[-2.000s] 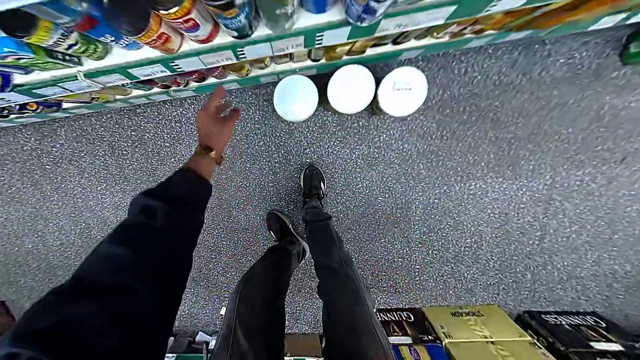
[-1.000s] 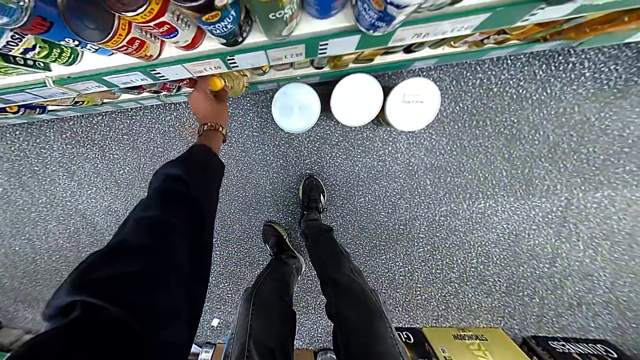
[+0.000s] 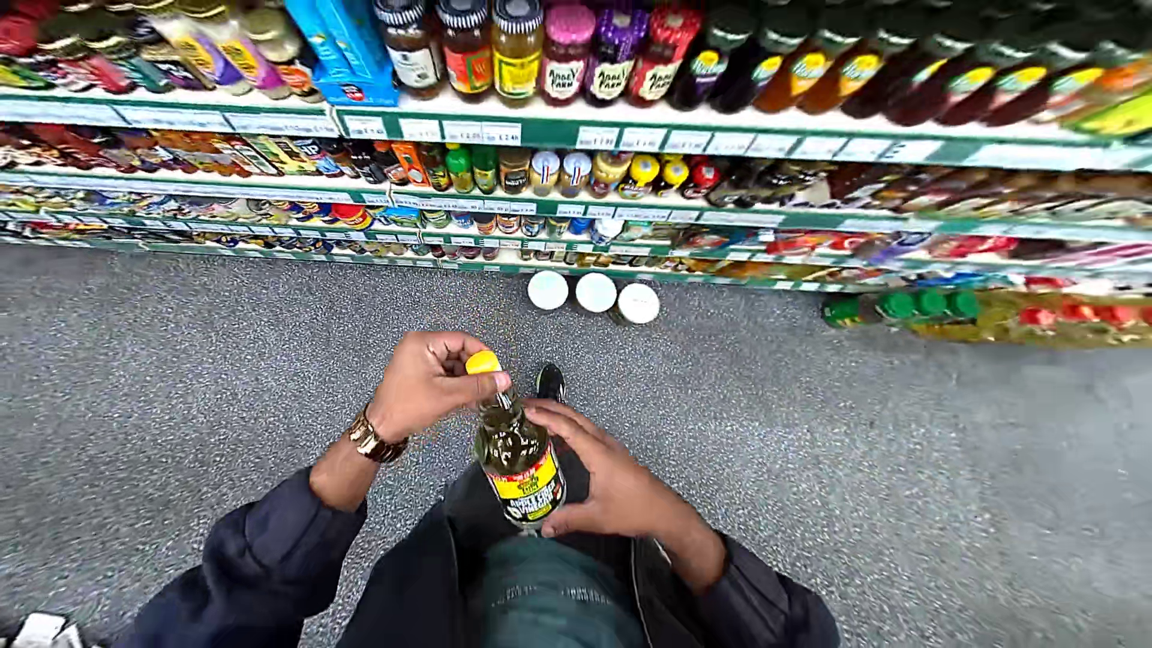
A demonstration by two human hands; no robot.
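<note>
A glass bottle of apple cider vinegar (image 3: 524,468) with a yellow cap and a yellow, red and black label is held in front of my body, tilted. My left hand (image 3: 441,378) pinches its cap and neck between thumb and fingers; a gold-coloured bracelet or watch is on that wrist. Around the bottle's right side curves my right hand (image 3: 612,477), its thumb low by the label and its fingertips near the shoulder of the bottle.
Shelves (image 3: 540,131) of jars and bottles run across the top, with price labels on their edges. Three white-lidded containers (image 3: 595,292) stand on the floor by the lowest shelf. Green-capped bottles (image 3: 927,306) are at the right. My shoe (image 3: 551,382) shows beyond the bottle.
The left hand has come back from a low shelf, where it gripped a yellow-capped item, and now holds the bottle near my body. My right hand has come into view. The view has moved up and back.
</note>
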